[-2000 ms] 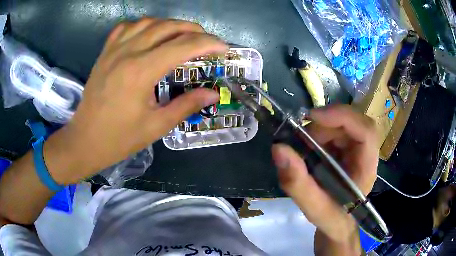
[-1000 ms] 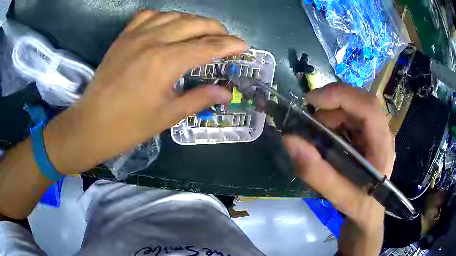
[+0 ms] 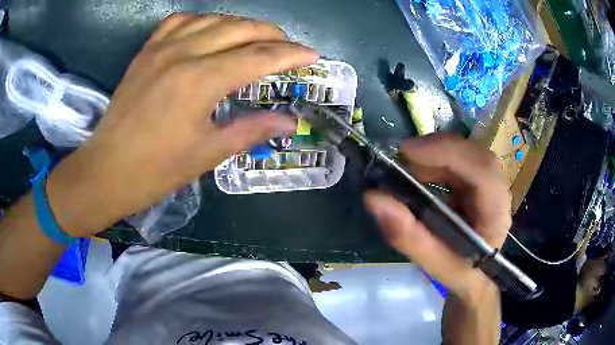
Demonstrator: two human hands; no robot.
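A white power strip housing (image 3: pixel 283 180) lies open on the dark bench mat, with metal contacts, a green board with a yellow block, and blue discs inside. My left hand (image 3: pixel 175 114) reaches over its left side, thumb and fingers on either side of the board, gripping the housing; the exact fingertip contact is partly hidden. My right hand (image 3: pixel 452 209) holds the black soldering iron (image 3: pixel 431 205) like a pen. A metal tube runs along the iron. Its tip end is over the board near the upper blue disc (image 3: pixel 297 89); the exact tip contact is too blurred to tell.
Pale-handled cutters (image 3: pixel 419 108) lie right of the housing. A clear bag of blue discs (image 3: pixel 475 57) is at the upper right, beside a cardboard tray (image 3: pixel 502 138) with loose discs. A coiled white cord (image 3: pixel 54 94) in plastic lies at the left. The mat's front edge is near my body.
The view has shifted slightly, moving the housing in the picture. Both hands keep their holds, and the iron stays over the board.
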